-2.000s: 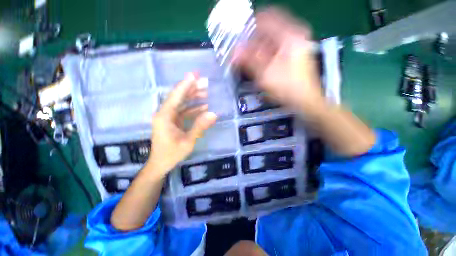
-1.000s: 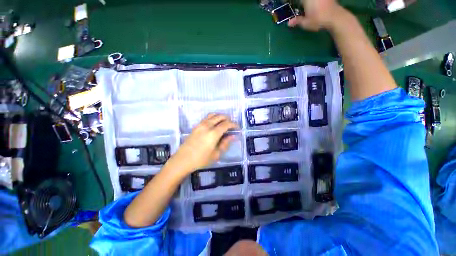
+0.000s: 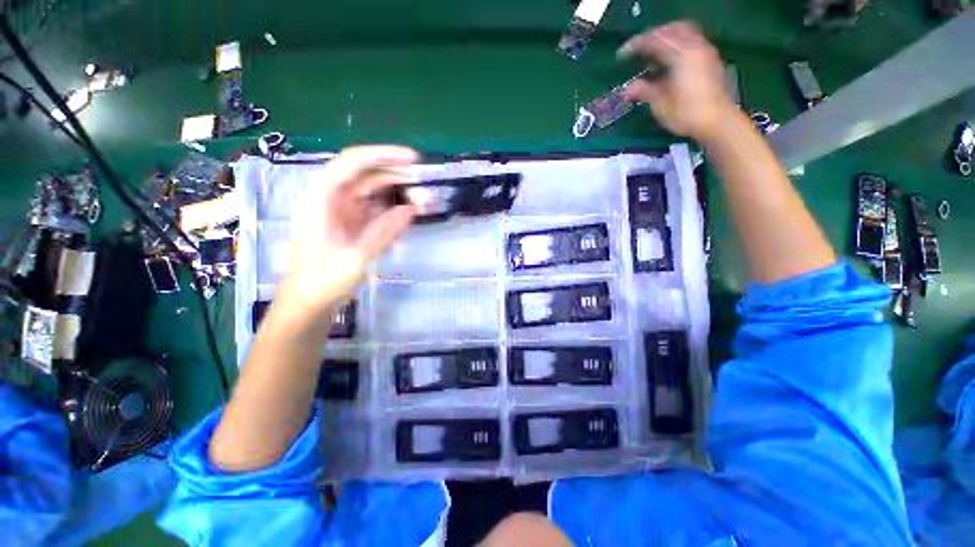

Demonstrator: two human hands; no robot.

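Observation:
My left hand [image 3: 358, 219] holds a black front shell [image 3: 470, 196] by its left end, over the upper part of the whitish parts tray [image 3: 438, 312]. The shell is a little blurred. My right hand [image 3: 682, 83] is beyond the tray's far edge, its fingertips at a circuit board assembly [image 3: 613, 107] with a white ring at its left end. The board appears pinched between thumb and finger. More black shells [image 3: 558, 246] lie in the tray's compartments, with two upright ones in the right column.
Loose board assemblies lie on the green bench at the left [image 3: 198, 176], at the far side [image 3: 583, 24] and at the right [image 3: 871, 219]. A black cooling fan [image 3: 126, 406] stands at the lower left. A grey bar [image 3: 877, 91] crosses the upper right. Blue sleeves show at both sides.
My left hand has moved up and left and now holds a shell; the top compartment that held one is empty. My right hand has moved slightly down, now at a board with a ring.

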